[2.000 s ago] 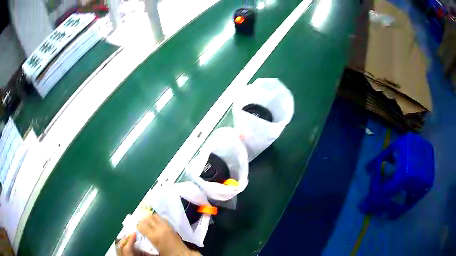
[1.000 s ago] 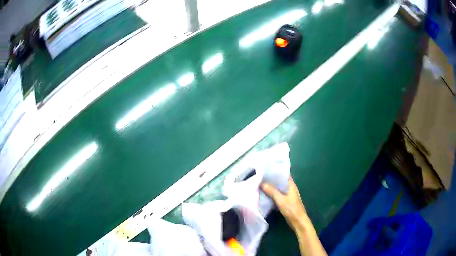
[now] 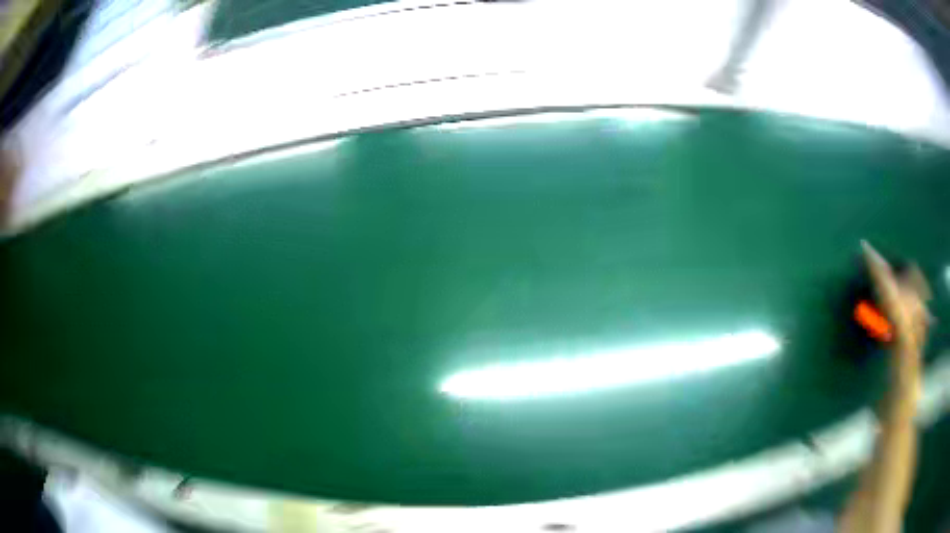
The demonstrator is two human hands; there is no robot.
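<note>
A black rounded speaker [image 3: 856,328] with a bright orange strap [image 3: 873,322] is on the green belt at the far right. My right hand [image 3: 898,292] reaches in from the lower right and lies over the speaker's right side. The hand is blurred, and whether its fingers are closed around the speaker cannot be told. My left hand is not in view. A piece of white bag [image 3: 99,505] shows, cut off and blurred, at the lower left corner.
The green belt [image 3: 469,260] spans the view, with a bright light reflection on it. A white dividing strip [image 3: 667,500] curves along the bottom. Beyond the belt is a white ledge [image 3: 469,62] with a post [image 3: 740,52] at the upper right.
The view has swung, and most of the white bags have left the picture. My right hand has moved from a bag to the orange-strapped speaker.
</note>
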